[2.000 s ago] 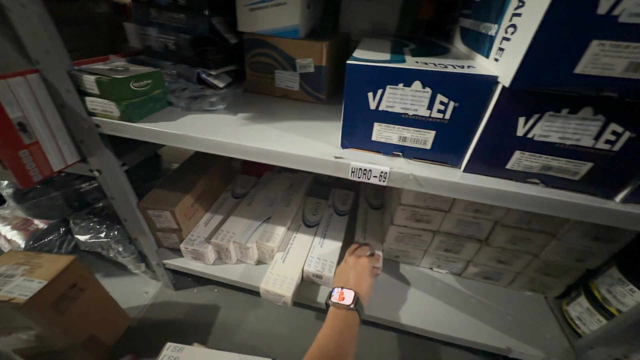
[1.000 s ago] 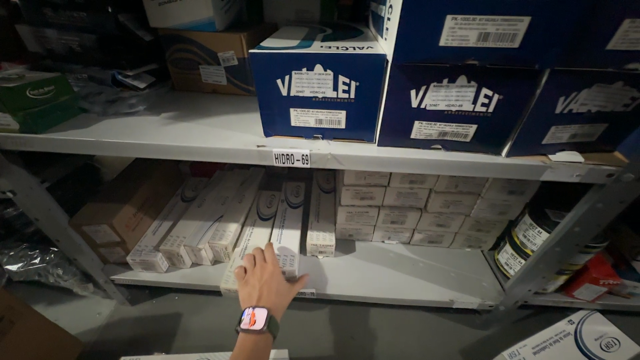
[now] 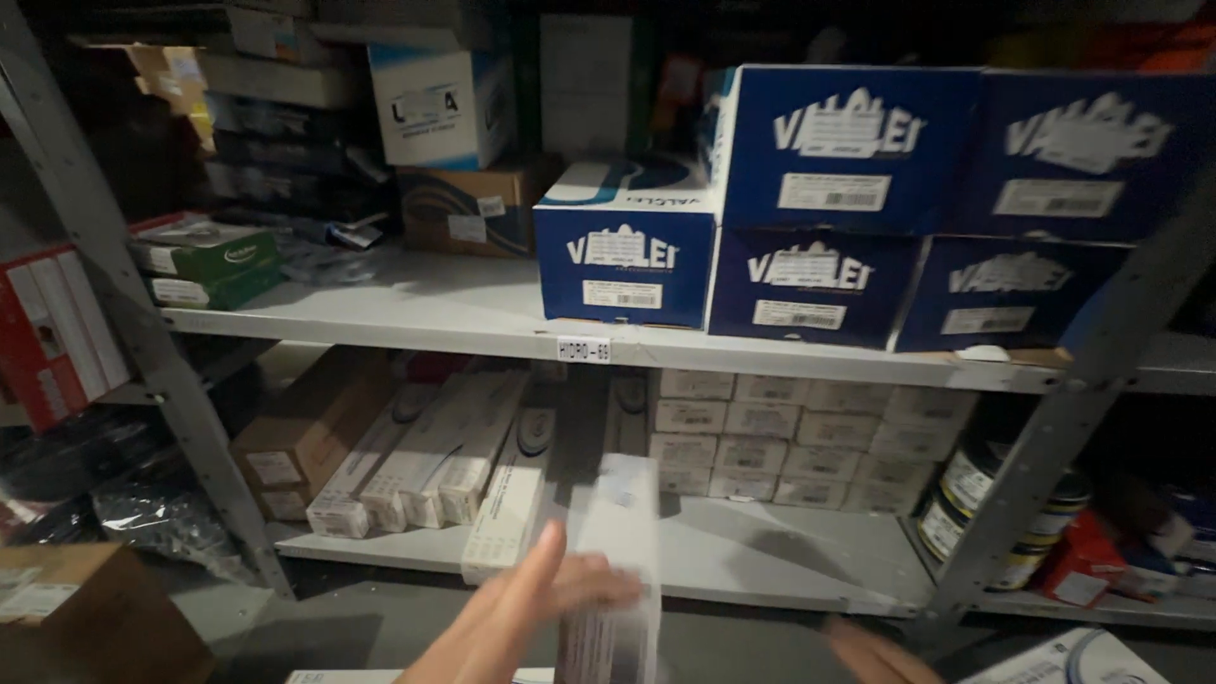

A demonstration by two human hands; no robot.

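Note:
A long white carton (image 3: 613, 532), blurred, juts out from the lower shelf toward me, its near end low in the view. My left hand (image 3: 541, 598) is at this carton's left side, thumb up and apart, with blurred fingers across its face; I see no closed grip. At the bottom right, my right hand (image 3: 874, 655) is only partly in view and blurred, away from the carton. Another long white carton (image 3: 513, 494) lies left of it, its end past the shelf edge. Several similar cartons (image 3: 461, 456) lie further left.
The grey metal shelf (image 3: 788, 560) has an upright post on each side. Stacked small white boxes (image 3: 750, 446) and metal cans (image 3: 988, 513) stand at right. Blue Valclei boxes (image 3: 627, 256) sit above. Cardboard boxes (image 3: 85, 608) and a white carton (image 3: 1073, 660) are in the foreground.
A long white carton now juts out from the shelf, and a gap shows behind it among the cartons. My left hand has come back from the shelf; my right hand has entered at the bottom right.

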